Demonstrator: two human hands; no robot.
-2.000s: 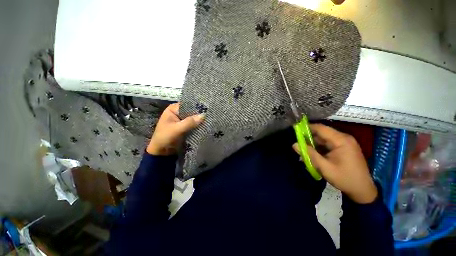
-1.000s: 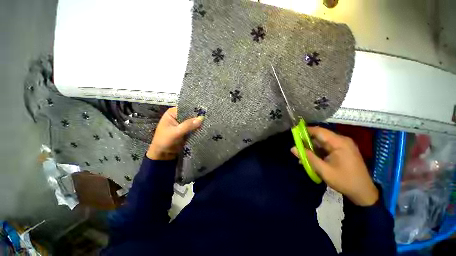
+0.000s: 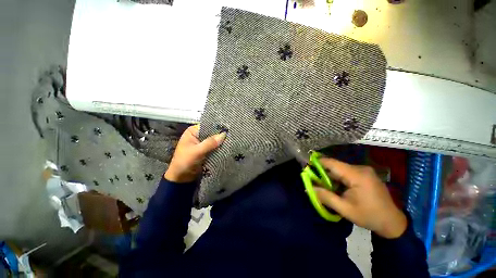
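A grey ribbed fabric panel [image 3: 304,81] with dark flower motifs lies over the table's front edge, its near part hanging toward me. My left hand [image 3: 191,153] pinches its lower left edge, thumb on top. My right hand [image 3: 359,196] holds scissors [image 3: 321,187] by their bright green loop handles at the panel's near right edge. The blades are short and blurred against the cloth; I cannot tell whether they are open.
The white table [image 3: 136,59] has a ruler strip along its front edge. The beige machine bed [image 3: 429,43] is at the upper right. More flowered cloth [image 3: 117,168] hangs at left. A blue basket [image 3: 432,201] with clear bags stands at lower right.
The scissors have moved down and left toward the panel's near edge, and their handles now look spread. The panel's far edge and upper left corner have come into view.
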